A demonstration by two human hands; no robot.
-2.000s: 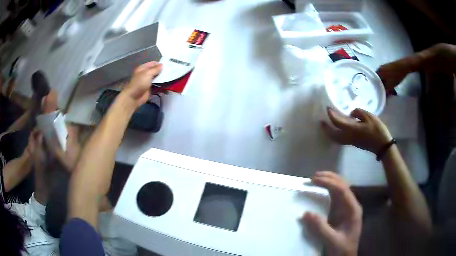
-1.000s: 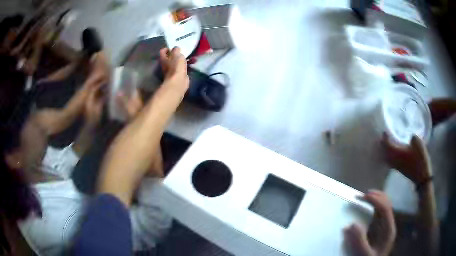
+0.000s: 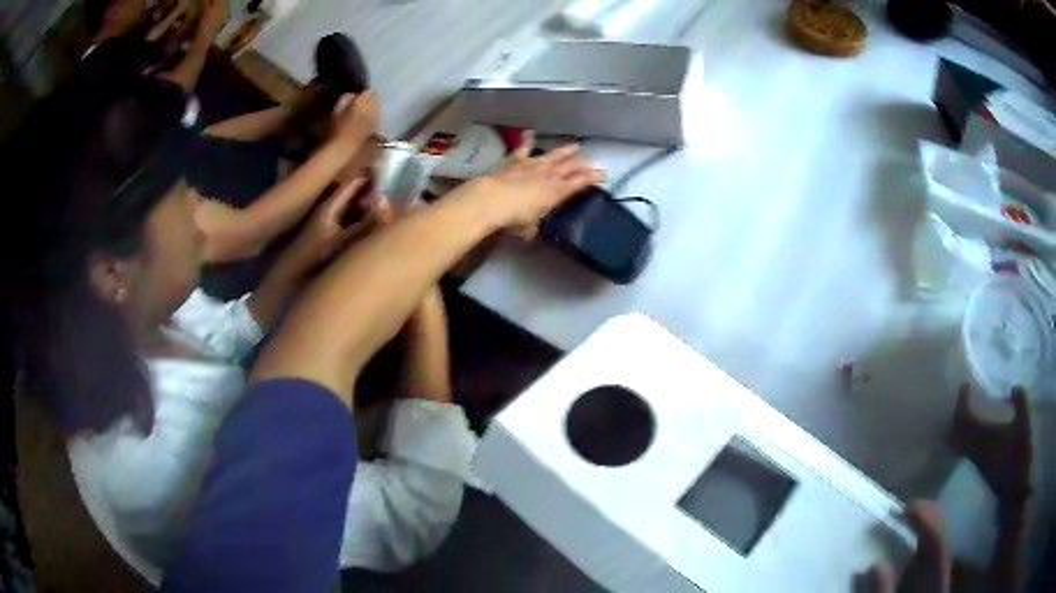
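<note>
The white box insert tray (image 3: 672, 487), with a round and a square cut-out, lies slanted at the bottom, over the table's near edge. My right hand (image 3: 915, 556) grips its right end, cut off by the frame's bottom. My left hand (image 3: 544, 185) reaches forward, fingers spread, over the left end of the black mirror unit (image 3: 608, 235); whether it touches is unclear. The unit lies on the table with a short black cable at its top. A white and red leaflet (image 3: 473, 153) lies left of my left hand.
An open white box (image 3: 591, 104) stands behind the unit. A person in white (image 3: 174, 394) sits at left with hands near my forearm. At right, another person's hand (image 3: 998, 446) is at a round white housing (image 3: 1005, 336). A tape roll (image 3: 827, 26) lies at the back.
The view has turned left. My left hand has let go of the leaflet and moved right over the black unit. My right hand stays on the tray.
</note>
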